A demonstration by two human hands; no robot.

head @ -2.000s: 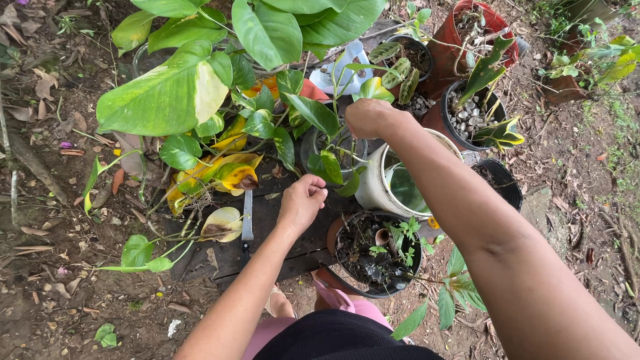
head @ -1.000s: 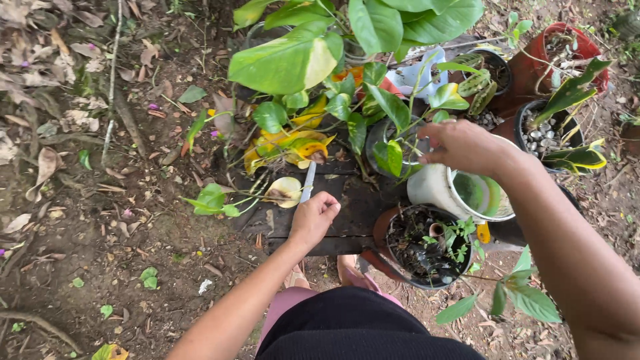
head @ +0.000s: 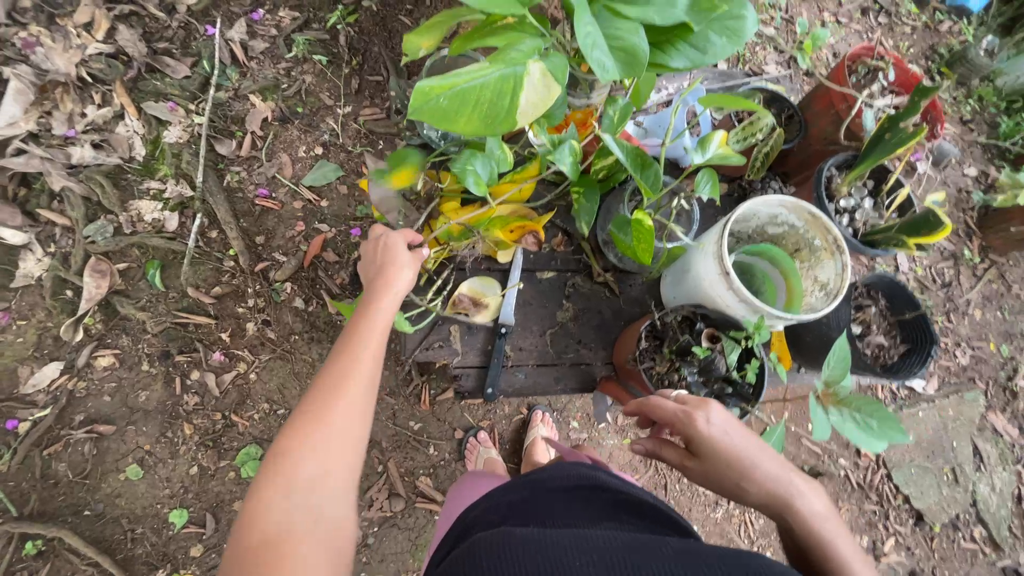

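Note:
My left hand [head: 390,260] is at the left end of a dark wooden board [head: 560,320], its thumb and fingers closed around thin green plant stems [head: 436,298]. Yellowed leaves [head: 500,220] lie just beyond it. To the right of that hand, a kitchen knife with a black handle [head: 498,356] rests on the board, next to a pale, browned leaf [head: 476,298]. My right hand [head: 692,436] hovers in front of a pot of dark soil with small seedlings [head: 704,360]; its fingers are apart and nothing shows between them.
A white plastic bucket [head: 696,276] tilts beside a clear jar [head: 632,220] with pothos cuttings. Large pothos leaves [head: 488,96] overhang the board. A black pot [head: 908,328], a pot of pebbles [head: 828,192] and a red pot [head: 864,60] stand at right. Leaf litter and roots cover the ground at left.
My left hand has moved from beside the knife, left and forward to the stems. My right hand has drawn back from the leaves near the bucket toward my body. The view has shifted.

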